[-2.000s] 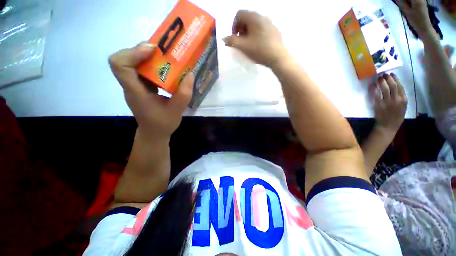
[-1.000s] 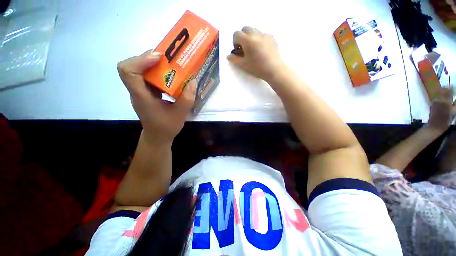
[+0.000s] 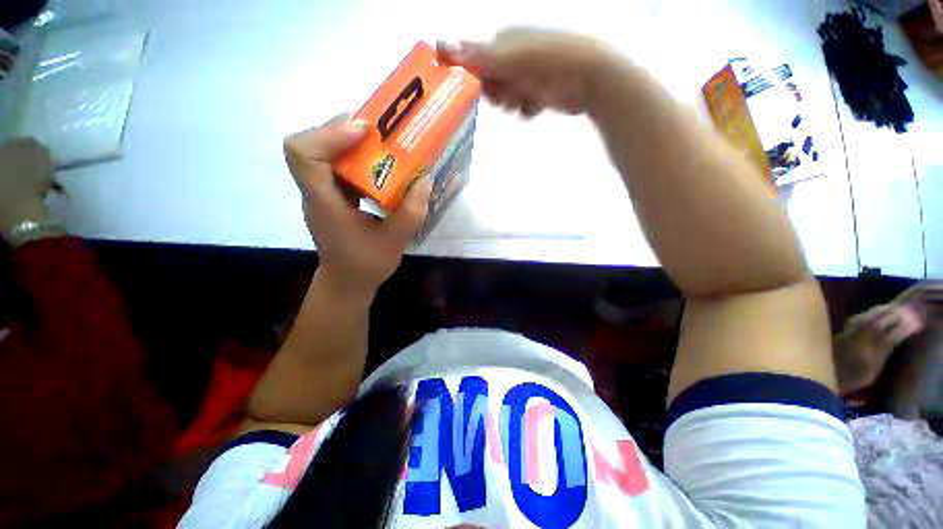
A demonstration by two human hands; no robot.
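My left hand (image 3: pixel 357 212) grips a retail box (image 3: pixel 419 124) by its lower end, just above the table's near edge. The orange end panel faces up, with a black slot shape and pale print on it; a dark grey printed side shows at the right. My right hand (image 3: pixel 533 72) is at the box's upper right corner, its index fingertip touching or very near the orange edge. The other fingers are curled and blurred, and whether they hold anything is hidden. A translucent sheet stack lies faintly at the table edge below the box.
Another retail box (image 3: pixel 739 114) stands on the white table (image 3: pixel 259 62) at right, partly behind my right forearm. Black strips (image 3: pixel 867 67) lie farther right. Clear plastic bags (image 3: pixel 83 88) lie at left, near another person's hand (image 3: pixel 26 186). A neighbour's hands (image 3: pixel 884 325) are at lower right.
My right hand has moved from beside the box to its upper corner. The neighbour's box at far right has left view; a person's hand has appeared at left.
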